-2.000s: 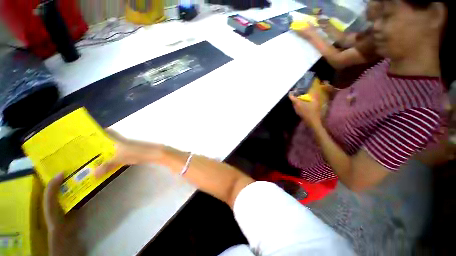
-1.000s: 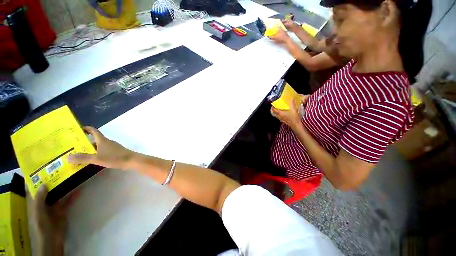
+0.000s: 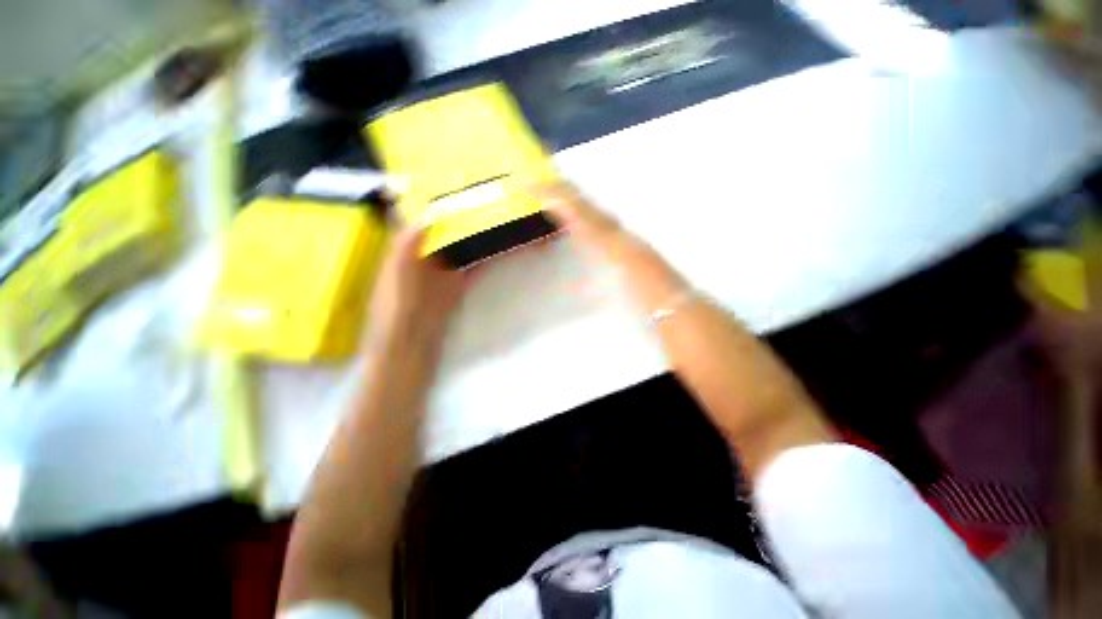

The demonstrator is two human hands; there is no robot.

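A yellow retail box (image 3: 465, 157) with a black band along its near edge is held between my two hands over the white table. My left hand (image 3: 417, 260) is at its near left corner. My right hand (image 3: 578, 215) is at its near right corner, with a band on the wrist. The frame is blurred, so the fingers are not clear. Another yellow box (image 3: 290, 272) lies on the table just left of my left hand.
More yellow boxes (image 3: 91, 248) lie in a pile at the far left, past a yellow tape strip (image 3: 230, 399). A black mat (image 3: 761, 55) with a worn patch lies behind. A dark bundle (image 3: 357, 73) stands at the back. Part of another person (image 3: 1069, 351) shows at the right edge.
The view has swung left, so the held box and both hands now show nearer the middle. The left pile has come into view. The box is still in both hands.
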